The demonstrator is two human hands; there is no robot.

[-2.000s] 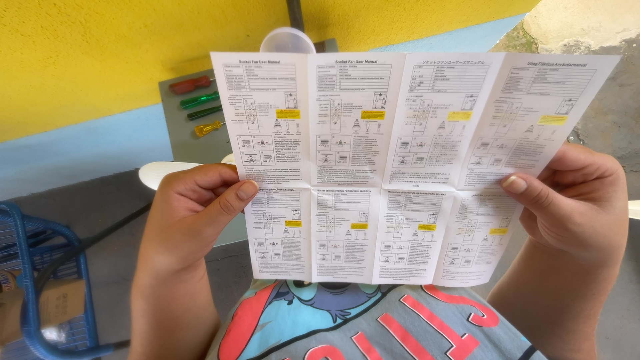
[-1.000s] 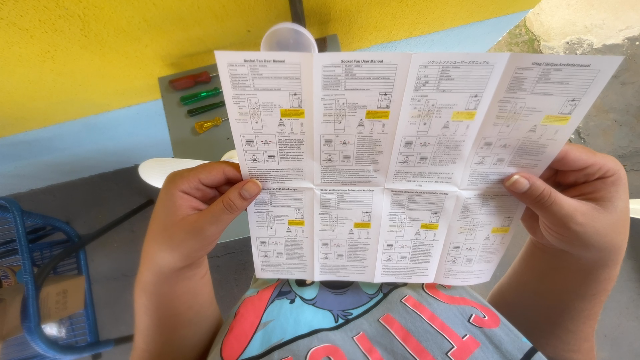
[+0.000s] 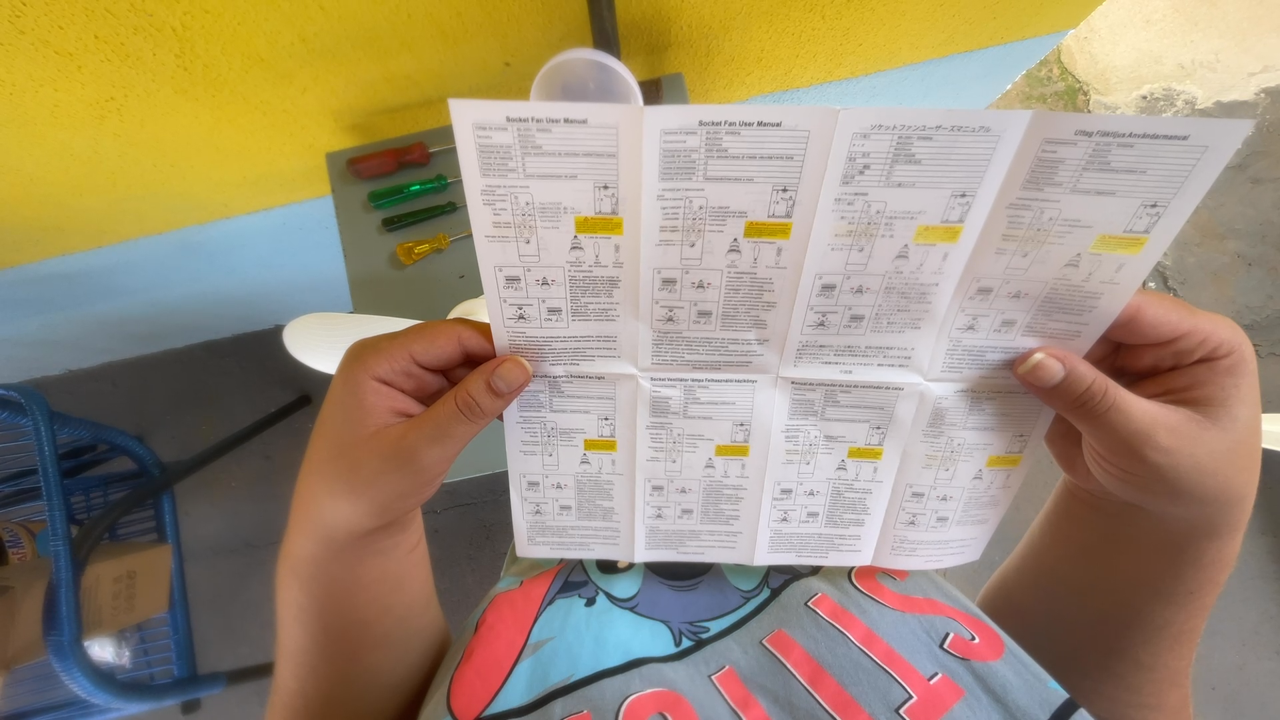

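An unfolded paper instruction sheet [image 3: 730,330], creased into panels with printed text, diagrams and yellow boxes, is spread upright in front of my chest. My left hand [image 3: 420,410] pinches its left edge, thumb on the printed side. On the right edge, my right hand [image 3: 1150,400] grips the paper the same way, its other fingers behind. Beyond the sheet's upper left lie a red-handled screwdriver [image 3: 390,159], several others with green handles [image 3: 408,191] and one with a yellow handle [image 3: 423,247]. Their tips are partly hidden by the paper.
The tools lie on a grey table [image 3: 365,285] against a yellow and blue wall [image 3: 250,130]. A translucent plastic container [image 3: 586,78] stands behind the sheet. A white blade-like piece [image 3: 335,338] juts out at left. A blue woven chair [image 3: 60,560] at lower left holds cardboard [image 3: 125,590].
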